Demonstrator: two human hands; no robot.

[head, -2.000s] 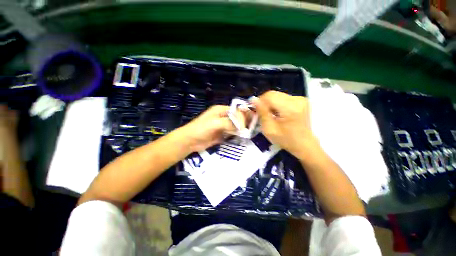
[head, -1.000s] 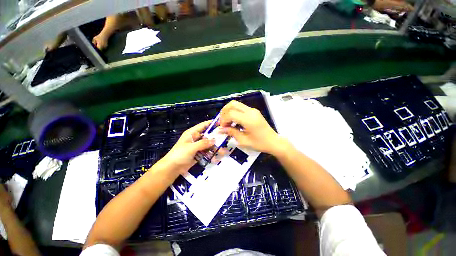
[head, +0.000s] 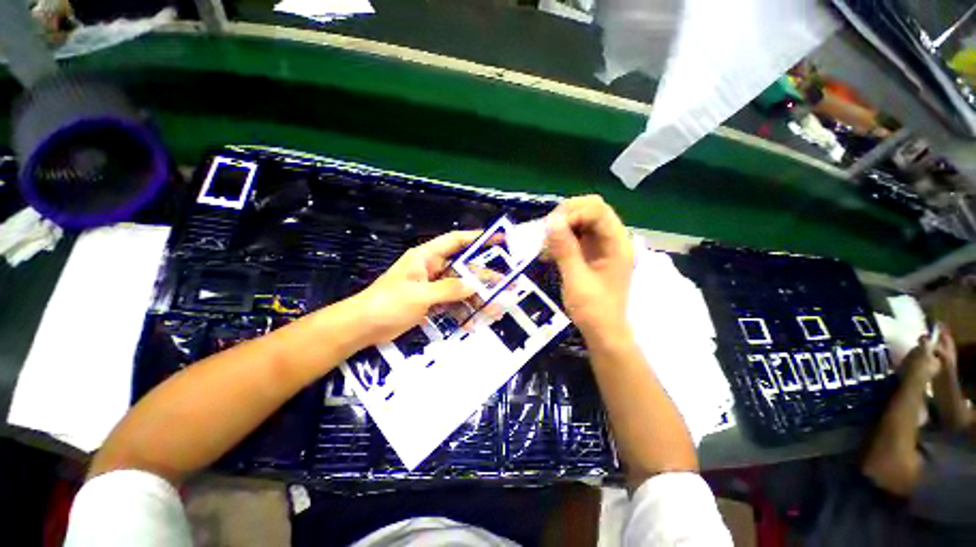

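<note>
My left hand [head: 412, 291] holds a black phone front housing [head: 471, 303] with a white adhesive frame [head: 491, 264] around its window. My right hand [head: 592, 256] pinches a white liner piece [head: 527, 241] at the upper right of the housing; whether the piece still touches the housing is unclear. A white die-cut adhesive sheet [head: 423, 409] with dark cut-outs lies tilted below the hands, over a glossy black blister tray [head: 294, 430]. One white frame [head: 227, 182] shows at the tray's upper left corner.
White waste liners [head: 681, 342] lie right of the tray, plain white paper [head: 91, 321] left. A purple-rimmed nozzle [head: 94, 171] is at upper left. A plastic sheet [head: 712, 80] hangs above. Another tray [head: 797, 411] and a person's hands [head: 933, 358] are at right.
My right hand has moved right, away from my left, with the white piece now stretched out from the housing. The frame on the housing now shows clearly. The camera view has shifted.
</note>
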